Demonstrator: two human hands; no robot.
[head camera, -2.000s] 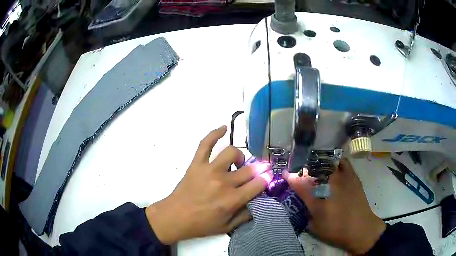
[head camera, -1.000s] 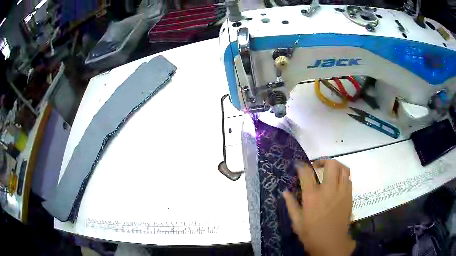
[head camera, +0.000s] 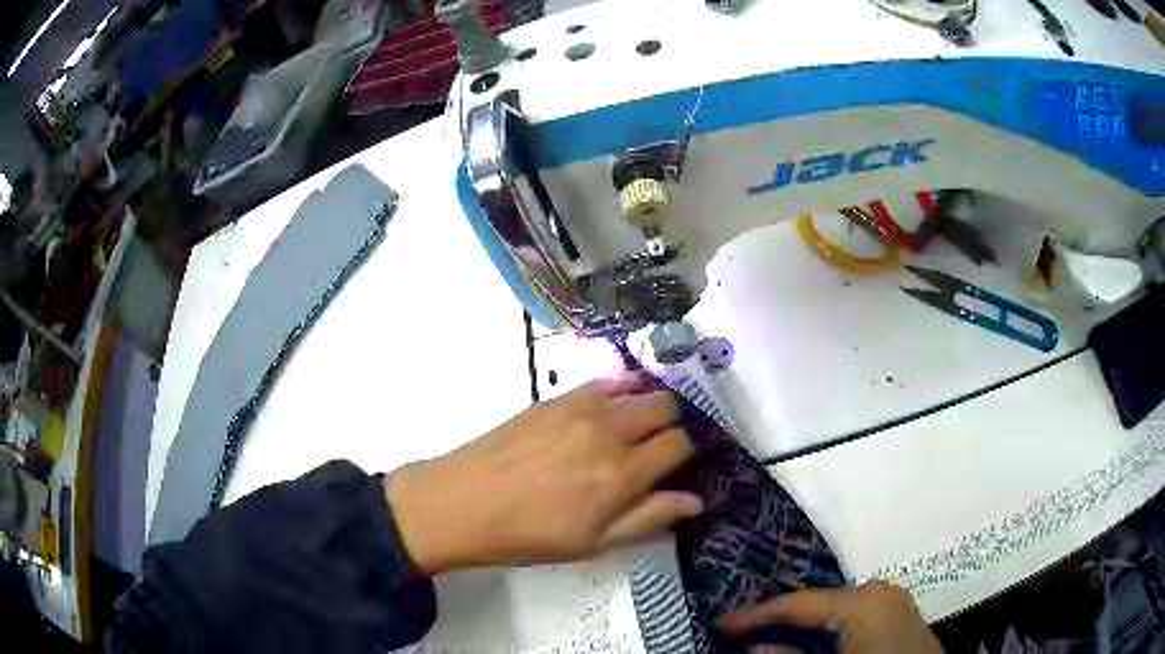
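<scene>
A dark navy patterned panel (head camera: 754, 517) with a striped fabric (head camera: 662, 600) along its left side runs from the needle area towards me. My left hand (head camera: 549, 479) lies flat with its fingertips on the cloth just in front of the presser foot (head camera: 613, 342). My right hand (head camera: 850, 622) is at the bottom edge, partly cut off, with its fingers holding the near part of the patterned panel. The sewing machine head (head camera: 728, 153) stands above the needle area. The needle tip is hidden by glare and fingers.
Stacked grey panels (head camera: 275, 307) lie at the table's left. Blue-handled snips (head camera: 984, 311), yellow (head camera: 846, 245) and red loop handles (head camera: 905, 224) and a dark flat object (head camera: 1134, 364) lie to the right. A ruler scale (head camera: 1022, 530) marks the near edge.
My left hand has come back into view, onto the cloth by the presser foot. My right hand has moved down towards the panel's near end. The view has shifted closer to the machine.
</scene>
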